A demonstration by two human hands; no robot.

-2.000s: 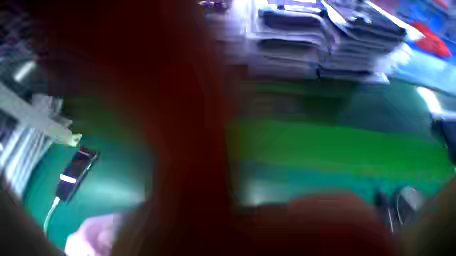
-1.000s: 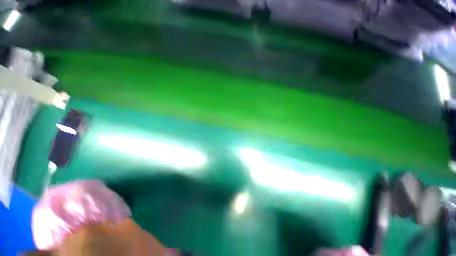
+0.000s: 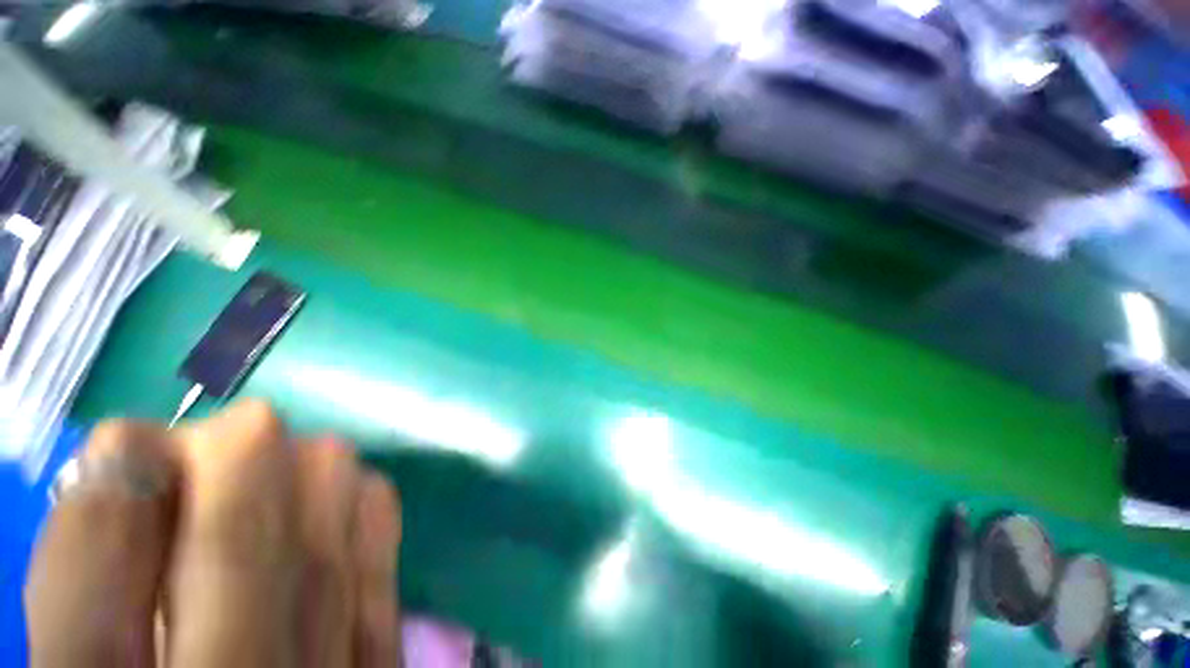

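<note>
My left hand (image 3: 222,542) is at the lower left, large and cut off by the bottom edge. Its fingers are curled and side by side, and its palm side is hidden, so I cannot tell whether it holds anything. A dark phone (image 3: 244,335) lies on the green mat (image 3: 548,372) just beyond my fingers, with a white cable (image 3: 185,403) running from its near end towards my hand. A small blurred pink patch (image 3: 437,645) shows at the bottom edge, right of my hand; I cannot tell what it is. My right hand is out of the picture.
White layered sleeves (image 3: 85,281) stand at the left, under a pale strip (image 3: 144,183). Stacked panels in sleeves (image 3: 835,118) lie at the back. A long black tool (image 3: 942,594) and two round discs (image 3: 1018,569) lie lower right. Dark panels (image 3: 1161,437) are at the right edge.
The view has shifted, showing more of the back stacks. The bare fingers of my left hand now show where a pink shape was at lower left. The pink shape at the lower right is gone.
</note>
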